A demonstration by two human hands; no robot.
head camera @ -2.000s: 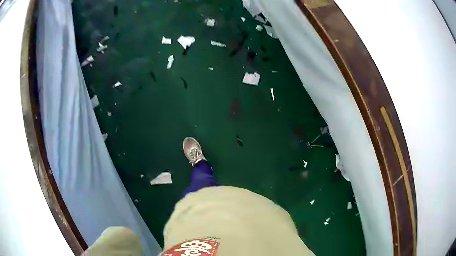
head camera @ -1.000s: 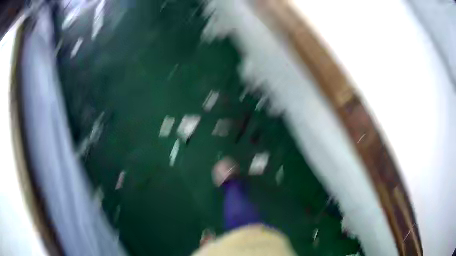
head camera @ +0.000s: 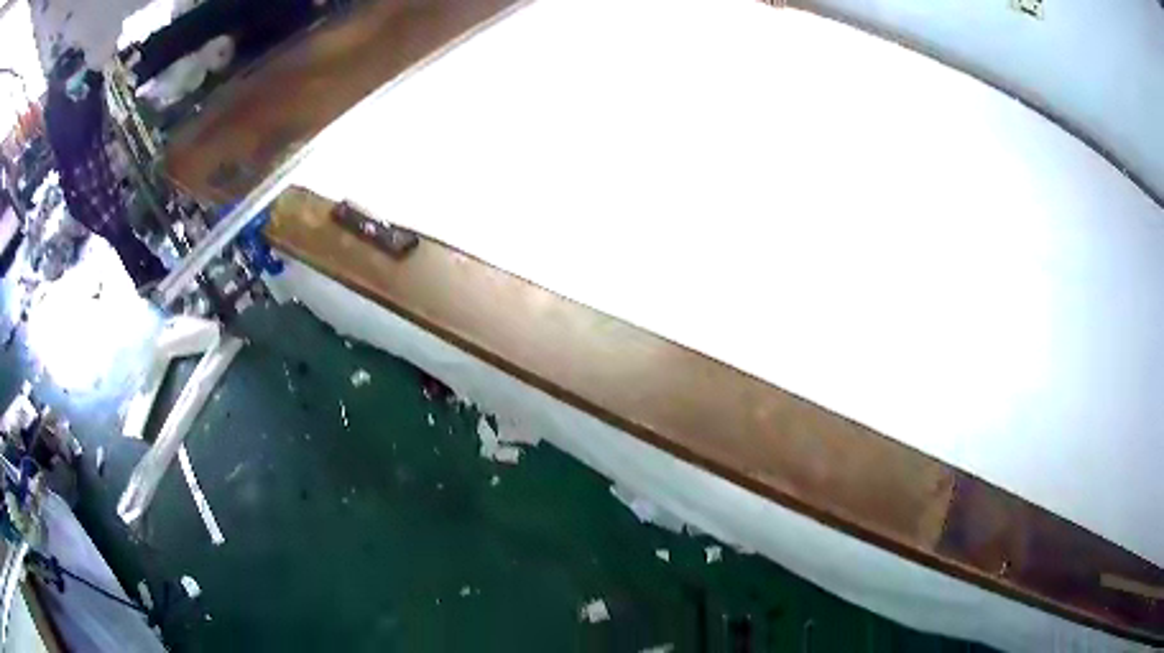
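Observation:
The white fabric lay (head camera: 715, 230) covers the long table and shows as a bright flat sheet. The brown wooden margin (head camera: 613, 364) runs along its near side. The end-cutter track (head camera: 275, 185), a long pale rail, lies across the cloth end and sticks out past the table edge. A blue rail clamp (head camera: 266, 242) sits under it at the table corner. A dark fabric weight (head camera: 374, 228) lies on the margin near the track. Neither of my hands is in the picture.
Long white fabric strips (head camera: 179, 427) lie on the green floor (head camera: 345, 536) at the left. Small offcuts (head camera: 595, 612) are strewn there. White skirting (head camera: 447, 364) hangs below the table. A bright white glare is at the left. Another table (head camera: 89, 561) shows at lower left.
The view has swung from the aisle floor to the right-hand table and its far end. The track, clamp and weight have come into view. My foot and clothing have left the picture.

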